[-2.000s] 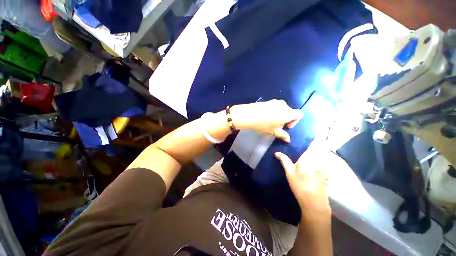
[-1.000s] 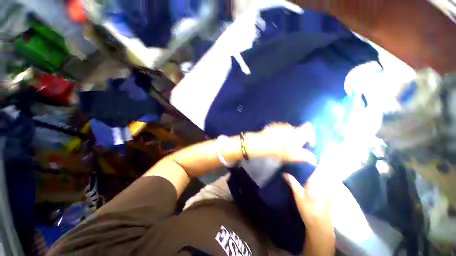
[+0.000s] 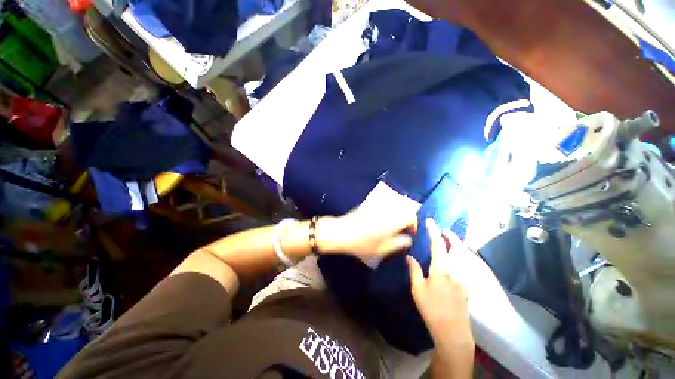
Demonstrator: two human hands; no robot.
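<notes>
A large navy garment panel (image 3: 370,126) lies over the white table and hangs into my lap. A white fabric piece (image 3: 386,206) lies on it beside my left hand, partly covered by it. A small navy piece (image 3: 437,211) stands out with a pointed corner in front of the lamp glare. My left hand (image 3: 374,233) has its fingertips at this piece's left edge. My right hand (image 3: 438,285) holds its lower part between thumb and fingers. The needle area is lost in glare.
The sewing machine head (image 3: 581,159) is at the right, with black cloth (image 3: 518,259) below it. A reddish-brown board (image 3: 518,44) runs behind the table. Navy and blue cloth (image 3: 211,22) lies on a side table; more dark cloth (image 3: 140,144) is heaped at left.
My left hand has moved down and left from the lamp glare. The white piece now shows above that hand, and the small navy piece's corner has come into view. The camera view has shifted.
</notes>
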